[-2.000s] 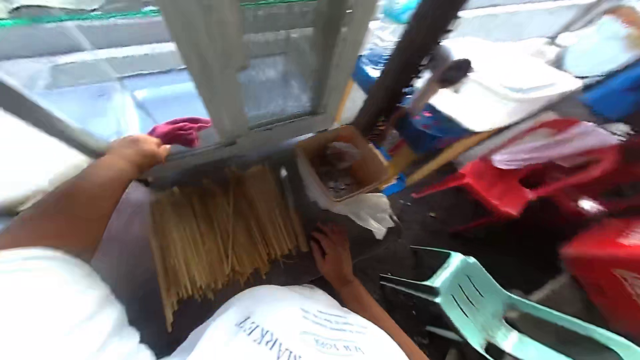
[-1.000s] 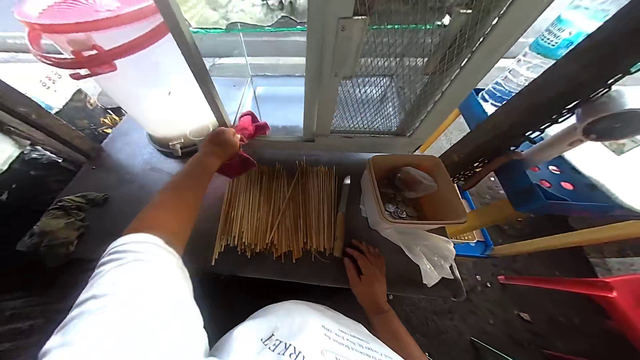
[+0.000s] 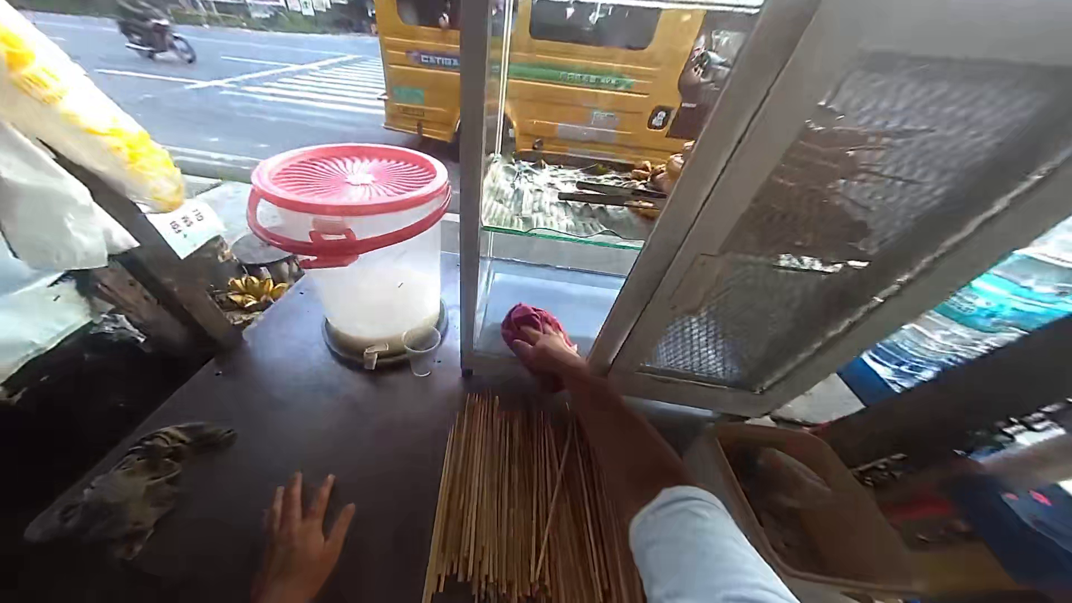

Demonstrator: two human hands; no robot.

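My left hand (image 3: pixel 304 536) rests palm down on the dark tabletop (image 3: pixel 335 435), fingers spread, holding nothing. My right hand (image 3: pixel 548 349) is on a crumpled dark pink cloth (image 3: pixel 526 321), inside the opening of a glass-sided display case (image 3: pixel 605 356), at its lower floor. Below the case, under and beside my right forearm, lies a wide layer of thin wooden sticks (image 3: pixel 502 502). A translucent bucket (image 3: pixel 377 293) with a red lid and handle stands left of the case. A small clear plastic cup (image 3: pixel 421 350) is next to the bucket's base.
A camouflage-like crumpled cloth (image 3: pixel 138 481) lies near the table's left edge. The case's mesh sliding door (image 3: pixel 712 318) is right of my right hand. A brown plastic bin (image 3: pixel 804 502) sits at the lower right. Food and tongs (image 3: pixel 611 197) are on the glass shelf above.
The pink cloth was in my left hand and is now in my right, inside the case. My left hand has moved onto the table; my right hand has left its place beside the sticks.
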